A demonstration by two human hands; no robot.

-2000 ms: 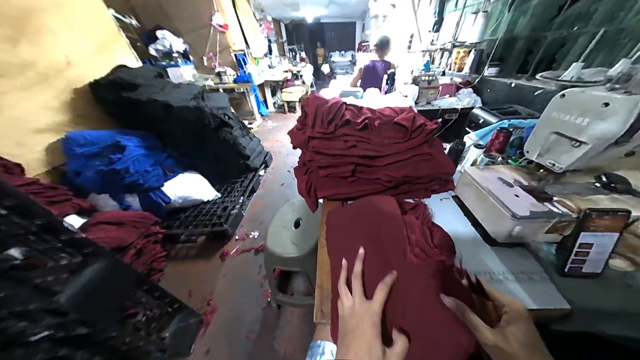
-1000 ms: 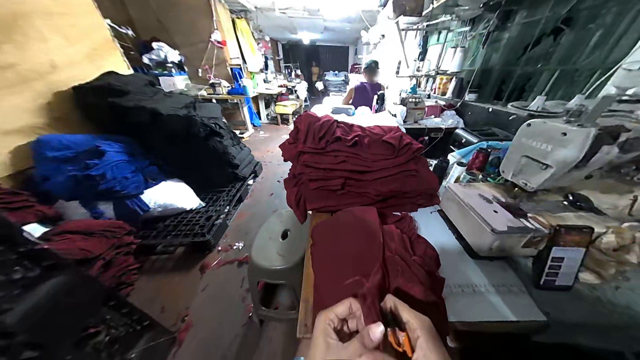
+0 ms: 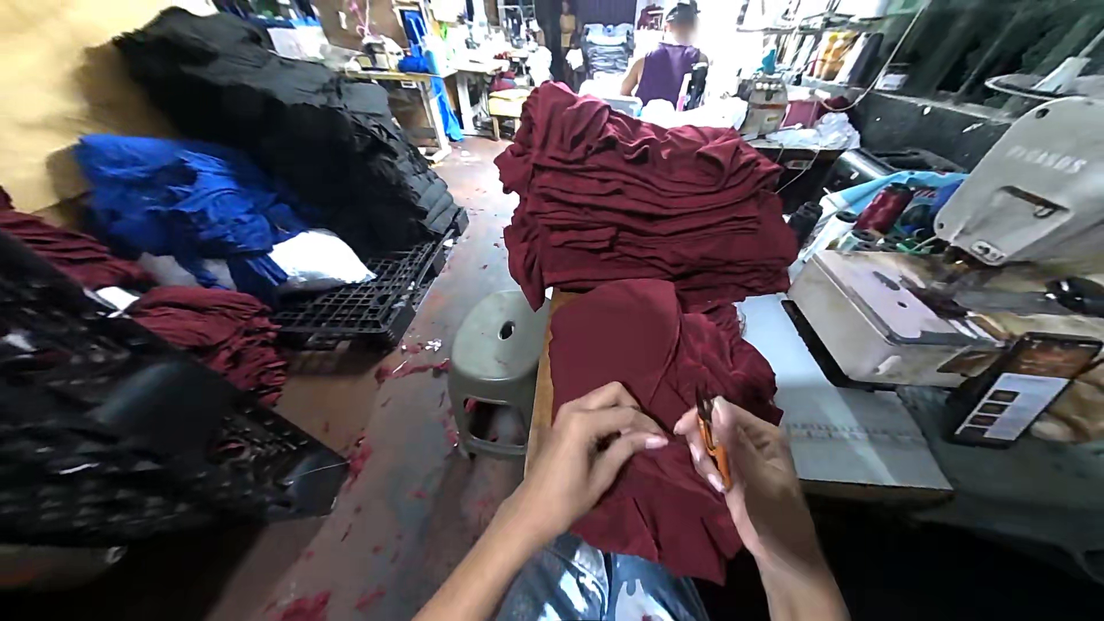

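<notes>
A maroon fabric garment piece (image 3: 617, 345) lies over the table edge in front of me and hangs toward my lap. My left hand (image 3: 599, 448) rests on it, with thumb and forefinger close together at the cloth; whether they pinch it cannot be told. Just to the right, my right hand (image 3: 746, 453) holds orange-handled thread snips (image 3: 715, 448), their dark blades pointing up and away from me over the cloth. Behind the piece rises a tall stack of folded maroon fabric (image 3: 647, 203).
A grey plastic stool (image 3: 496, 362) stands left of the table. At right are an industrial sewing machine (image 3: 1026, 185), a phone (image 3: 1022, 388) and thread cones (image 3: 884, 207). Black pallets (image 3: 345, 310) bear blue and black fabric piles. A person in purple (image 3: 668, 73) sits farther back.
My hands, close together at the cloth a second ago, are now apart. The snips show more fully in my right hand. Two seconds ago both hands lay spread on the fabric.
</notes>
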